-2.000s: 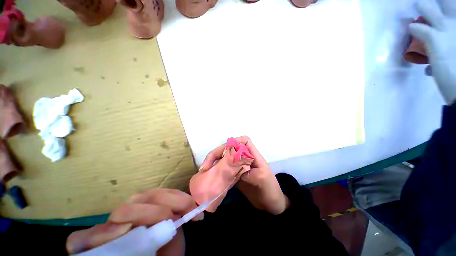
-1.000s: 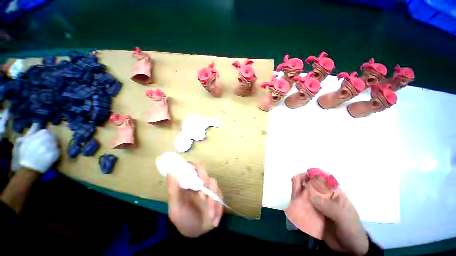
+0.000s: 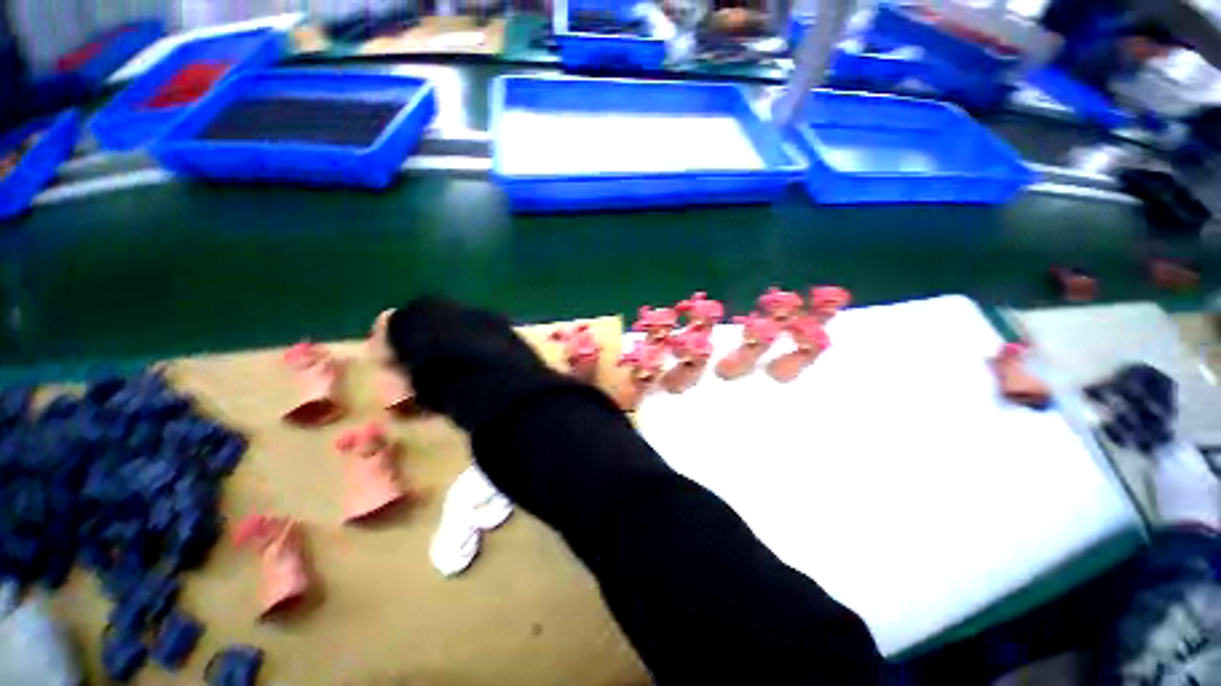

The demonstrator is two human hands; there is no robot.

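My right hand (image 3: 387,338) is at the cardboard's far edge, blurred and mostly hidden behind its black cuff. A flesh-brown figurine body (image 3: 399,391) shows just below the cuff; whether my fingers touch it is unclear. Three more bodies with pink-red tops lie to its left and below, one near the middle of the cardboard (image 3: 374,493). Several bodies (image 3: 799,351) stand along the far edge of the white paper sheet (image 3: 870,469). My left hand and the glue bottle are not in view.
Navy parts (image 3: 121,469) are heaped at left. A white crumpled tissue (image 3: 462,529) lies beside my sleeve. Another body (image 3: 1020,375) lies near the paper's right edge. Beyond the green conveyor (image 3: 536,255) stand blue trays (image 3: 643,192). A neighbour's gloved hand shows at lower left.
The view has lifted towards the conveyor and trays. My right arm has reached across to the far left. My left hand with the glue bottle has gone out of view.
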